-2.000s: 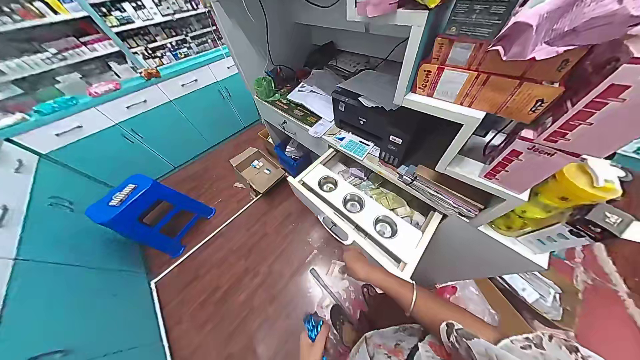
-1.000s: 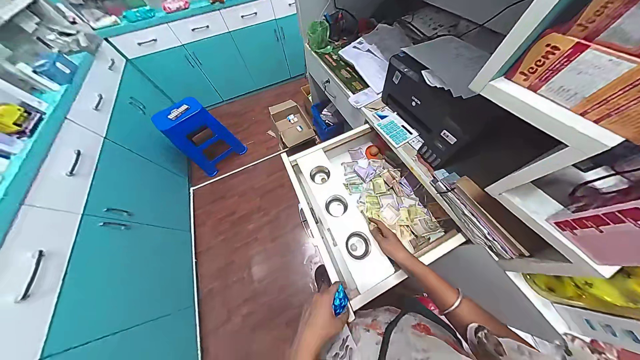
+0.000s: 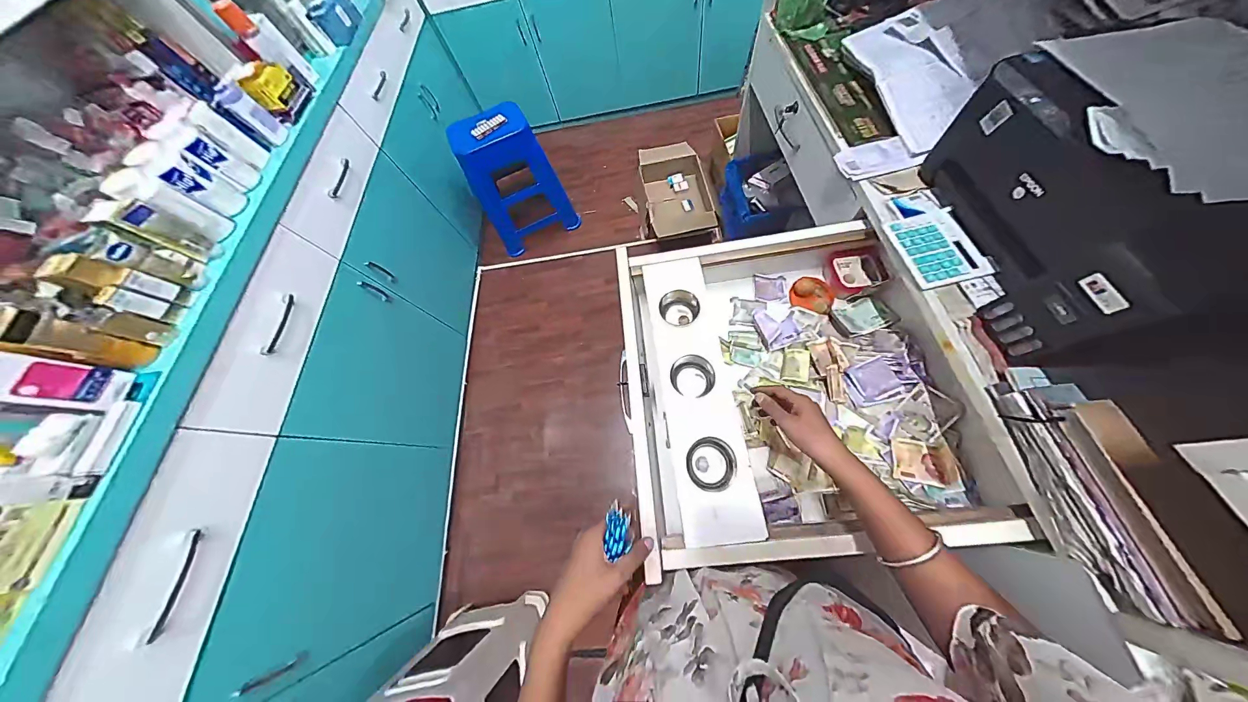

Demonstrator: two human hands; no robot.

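My left hand (image 3: 597,570) holds a small bunch of shiny blue items (image 3: 616,533) beside the front corner of a pulled-out white drawer (image 3: 639,409). Over the drawer's heap of loose banknotes (image 3: 877,380), my right hand (image 3: 795,414) pinches what looks like a folded note at its fingertips, near a white panel (image 3: 736,512). Three round metal cups are set in that panel: one at the far end (image 3: 680,308), one in the middle (image 3: 692,376), one nearest me (image 3: 711,463). An orange round object (image 3: 811,293) and a red container (image 3: 858,271) lie at the drawer's far end.
A black printer (image 3: 1043,205) and a calculator (image 3: 928,249) stand on the counter at right. Beyond the drawer are a blue plastic stool (image 3: 512,175), an open cardboard box (image 3: 678,190) and a blue bin (image 3: 746,210). Teal cabinets (image 3: 380,361) with bottles and boxes above line the left.
Two seconds ago my right hand was at the drawer's front; it is now above the banknotes inside. The drawer is pulled out further than then. The view has swung considerably.
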